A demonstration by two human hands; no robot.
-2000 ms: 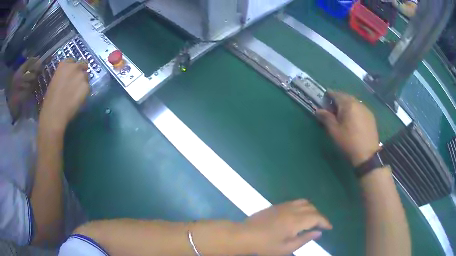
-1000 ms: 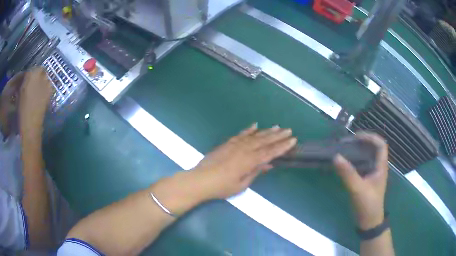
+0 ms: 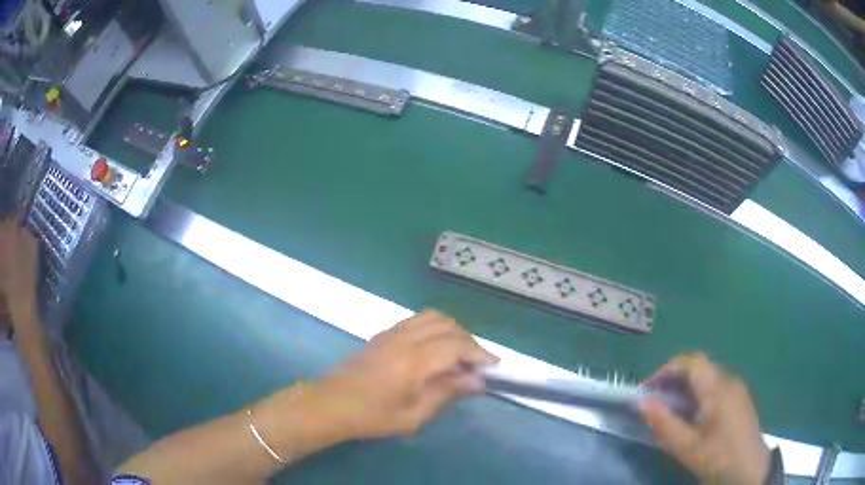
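Note:
My left hand (image 3: 417,374) grips the left end of a thin silvery strip (image 3: 569,386), blurred by motion. My right hand (image 3: 707,412) grips its right end. Several thin upright points show faintly above the strip; I cannot tell what they are. The strip is over the near bright metal rail. Just beyond it, a grey jig bar (image 3: 542,280) lies flat on the green surface, its row of round seats facing up, touched by neither hand.
A small dark bracket (image 3: 547,152) stands at the far rail. Stacked jigs (image 3: 673,137) are at the right, with a second pile (image 3: 811,99) beyond. A queued jig (image 3: 337,92) lies near the machine (image 3: 180,47). A red emergency button (image 3: 102,170) and a coworker's arm are at left.
The dark bar between my hands is out of them; a jig bar now lies on the green surface. My hands have moved nearer and hold the thin strip. The view has shifted right.

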